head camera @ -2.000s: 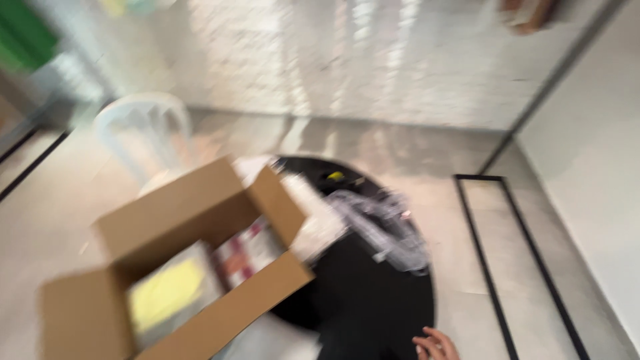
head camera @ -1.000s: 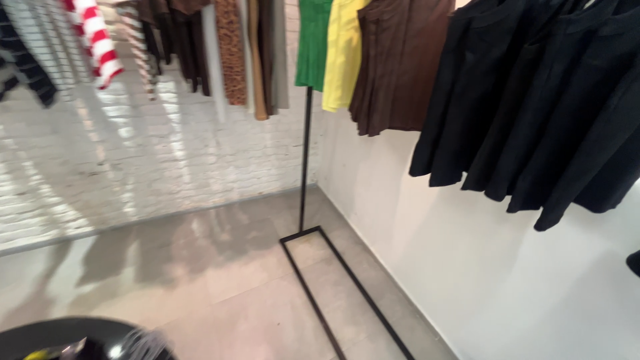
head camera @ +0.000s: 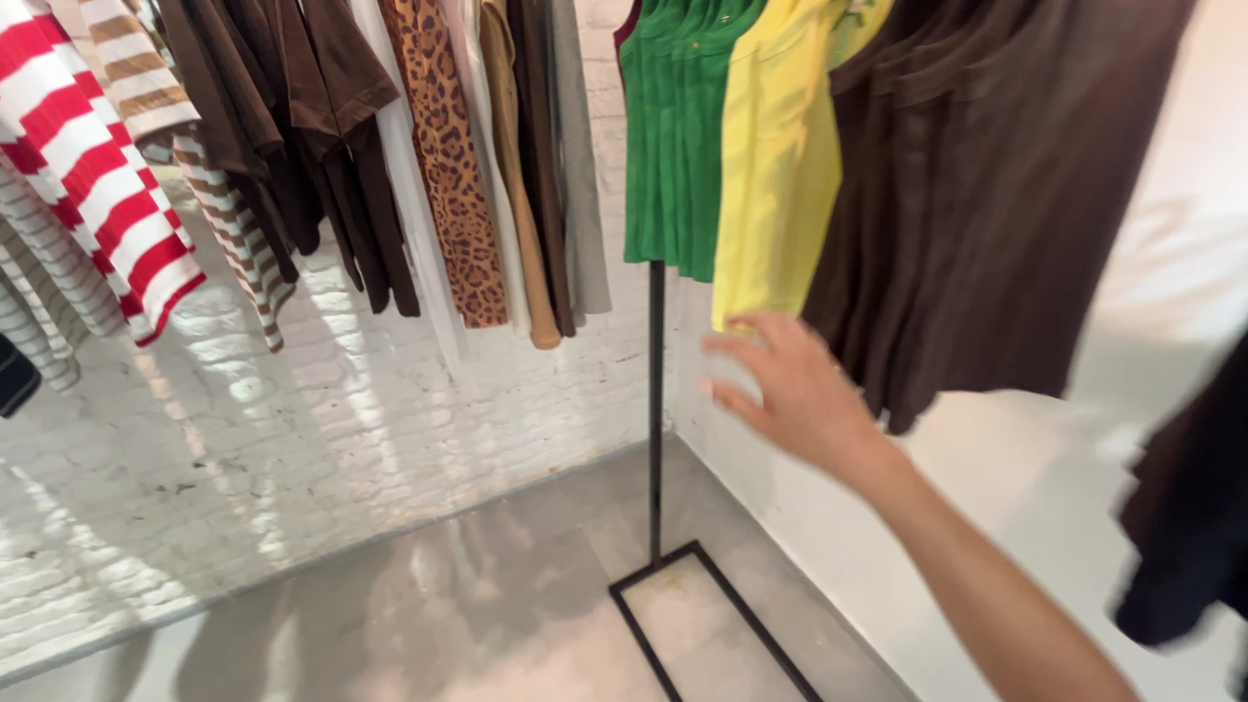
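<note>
My right hand (head camera: 795, 390) is raised at the right of the middle, fingers apart and slightly curled, holding nothing. Its fingertips overlap the lower hem of the yellow tops (head camera: 775, 175); whether they touch the cloth cannot be told. Green sleeveless tops (head camera: 682, 146) hang to the left of the yellow ones. Dark brown tops (head camera: 975, 234) hang on the right, close behind my wrist. My left hand is out of view.
A black metal rack post (head camera: 656, 409) rises from a rectangular floor frame (head camera: 751, 614). Striped, brown and leopard-print garments (head camera: 458, 185) hang along the white brick wall (head camera: 390, 419). Dark garments (head camera: 1194, 507) hang at the right edge.
The view has swung from the round black table and cardboard box to the hanging clothes. My right hand has come up beside the yellow tops; it was not in view one second ago.
</note>
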